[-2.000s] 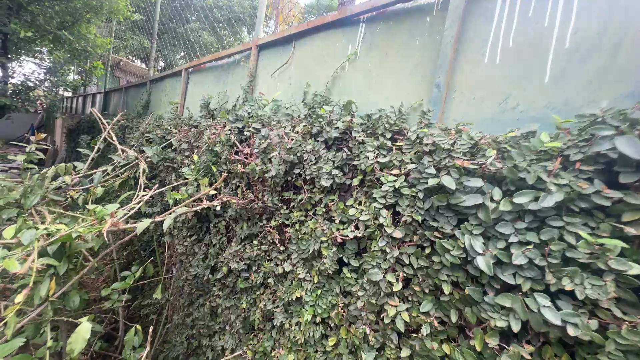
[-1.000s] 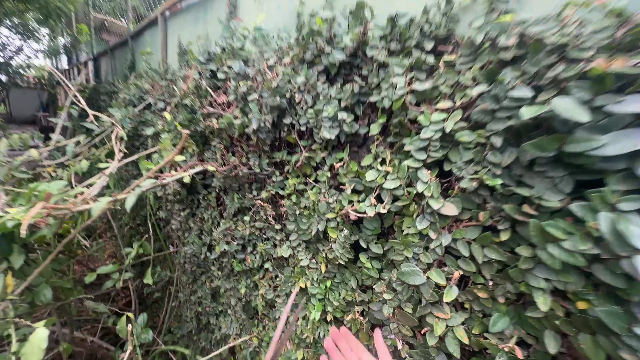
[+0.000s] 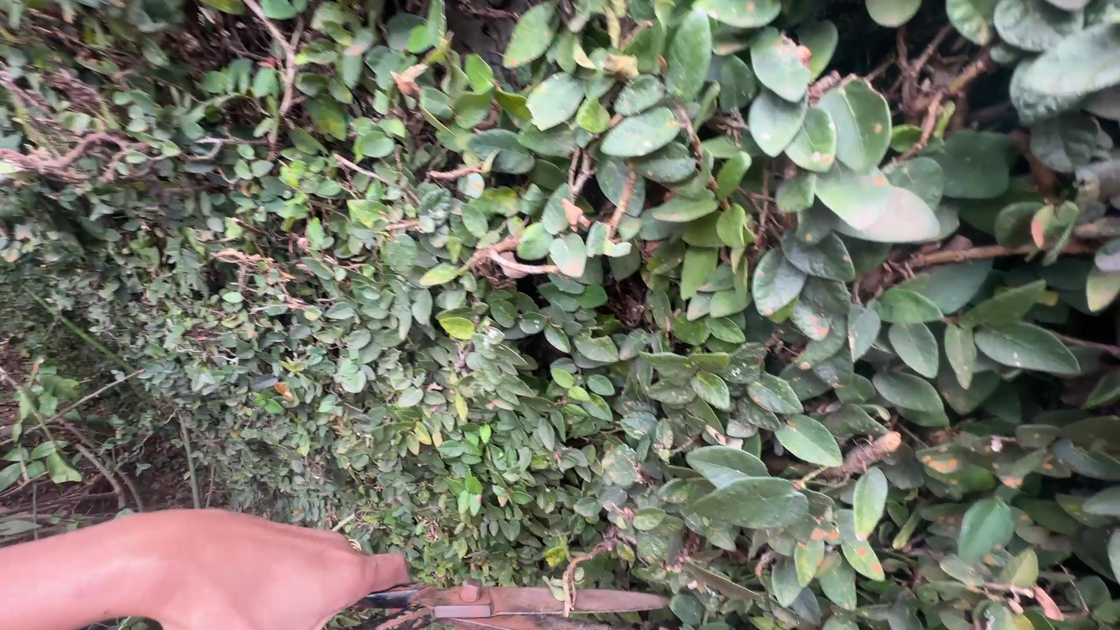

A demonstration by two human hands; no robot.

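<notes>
My left hand [image 3: 236, 569] comes in from the left edge at the bottom of the head view, closed around the dark handle of a pair of garden shears [image 3: 542, 601]. The worn, rusty blades point right, low against the leafy hedge of climbing plant [image 3: 490, 376]. A thin curled twig [image 3: 573, 573] lies across the upper blade. The lower blade is partly cut off by the frame's bottom edge, so how far the blades are apart cannot be told. My right hand is out of view.
Larger leaves and woody stems [image 3: 971, 254] stand out on the right. A cut, thick stem end [image 3: 875, 448] sticks out at the lower right. Loose thin branches [image 3: 96, 394] and undergrowth are at the lower left.
The view has moved much closer to the hedge, and the wall is out of sight. My left hand with the shears has come into view; the open hand seen a second ago is gone.
</notes>
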